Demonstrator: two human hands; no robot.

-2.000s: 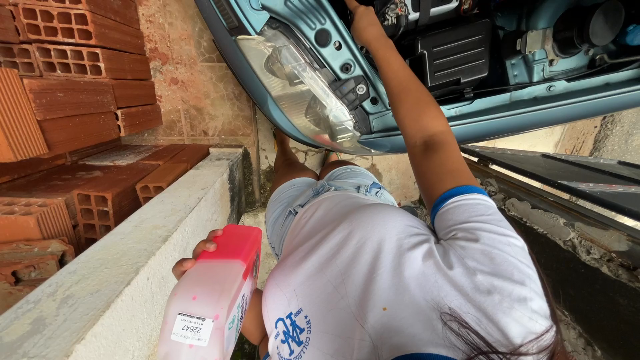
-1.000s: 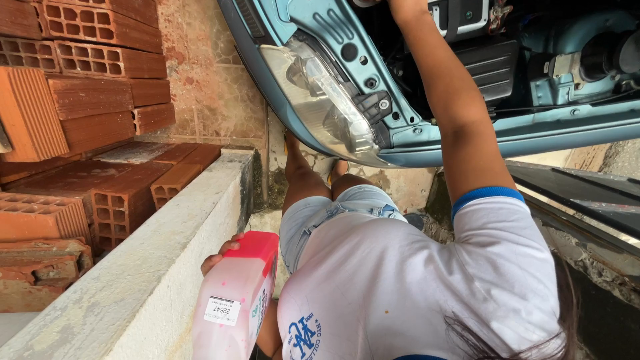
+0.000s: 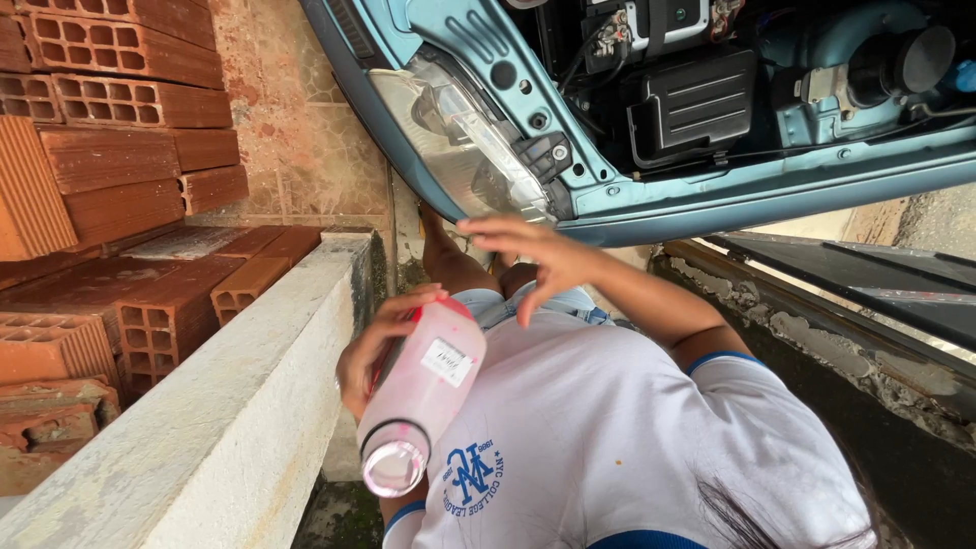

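Observation:
A translucent pink plastic bottle (image 3: pixel 427 374) with a red end and a white label is in my left hand (image 3: pixel 374 347), whose fingers wrap its side near the red part. The bottle lies tilted in front of my shirt, its round mouth (image 3: pixel 394 467) towards the camera. Whether that mouth is sealed or uncovered I cannot tell. My right hand (image 3: pixel 537 255) hovers just above and right of the bottle, fingers spread and nothing seen in it, apart from the bottle. Beyond it are the car's headlight (image 3: pixel 465 137) and the uncovered engine bay with a black plastic cover (image 3: pixel 690 107).
A white-topped low wall (image 3: pixel 229 389) runs along my left side, with stacked hollow clay bricks (image 3: pixel 114 145) behind it. The car's blue front edge (image 3: pixel 762 206) crosses ahead. At right are a dark metal gate (image 3: pixel 877 267) and a rough concrete ledge (image 3: pixel 808 358).
My right hand has come back from the engine bay towards my body. The bottle in my left hand has moved up and right, and its mouth now shows.

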